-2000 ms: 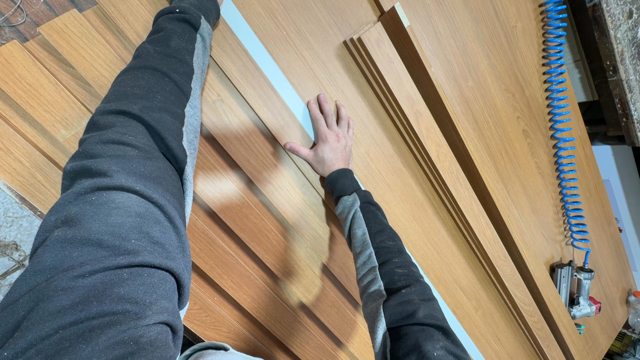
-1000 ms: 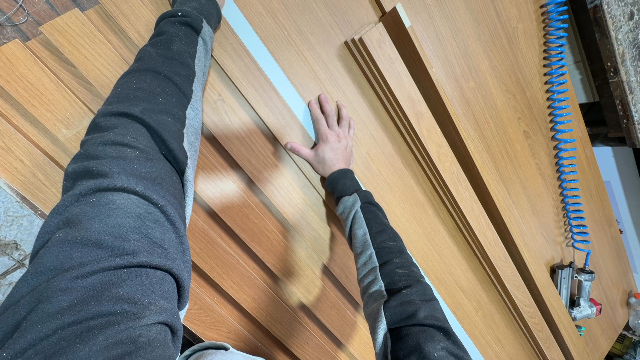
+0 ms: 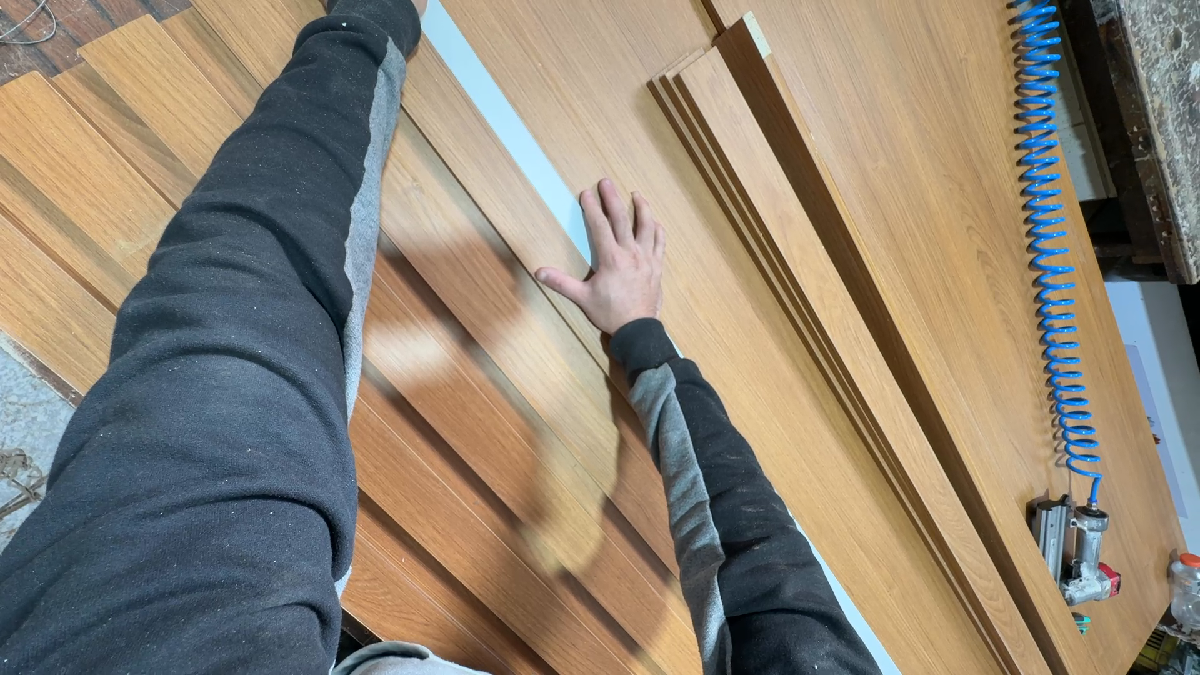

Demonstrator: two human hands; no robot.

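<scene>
My right hand (image 3: 621,267) lies flat with spread fingers on a wood-grain panel, across a long pale strip (image 3: 506,122). Its thumb reaches over the edge of a narrow wood-grain board (image 3: 487,202) beside the strip. My left arm stretches to the top edge of the view; only a sliver of my left hand (image 3: 421,7) shows past the cuff, near the upper end of the strip, and its fingers are hidden. Several overlapping wood-grain boards (image 3: 469,450) lie in steps beneath and beside my left arm.
Several stacked narrow boards (image 3: 806,253) and a raised long board (image 3: 881,309) run diagonally right of my right hand. A pneumatic nailer (image 3: 1086,553) on a coiled blue air hose (image 3: 1045,206) lies near the panel's right edge. A plastic bottle (image 3: 1185,586) stands at the far right.
</scene>
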